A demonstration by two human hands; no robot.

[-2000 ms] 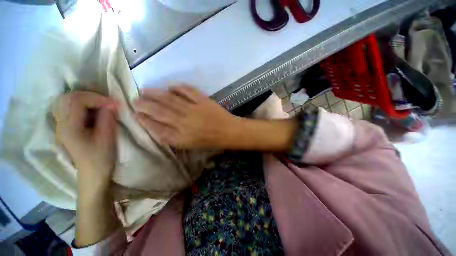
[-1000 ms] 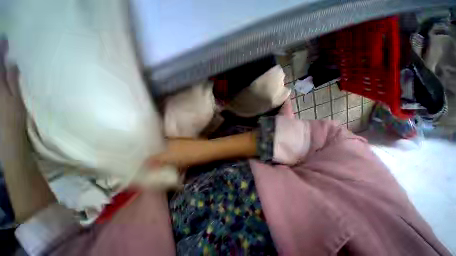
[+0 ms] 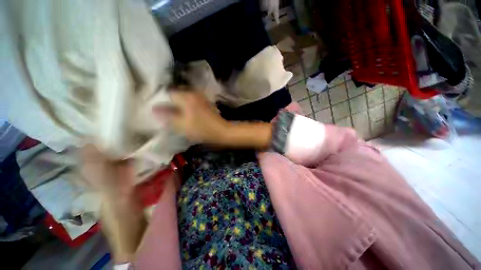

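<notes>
A large cream cloth piece fills the upper left, hanging in long blurred folds over the table's edge. My right hand is at the cloth's right edge beside the lap, its fingers closed on the cloth. My left hand is strongly blurred at the cloth's lower edge. The folds run down into it and it appears to grip the cloth; its fingertips are hidden.
The table edge with its scale shows at the top. Pale cloth lies below it. A red basket with dark and brown cloth is at upper right. Pale cloth pieces lie in a red container at lower left.
The view has turned down from the table to the lap and floor. The shears and lamp glare have left view. Both hands have moved with the cloth towards the lap.
</notes>
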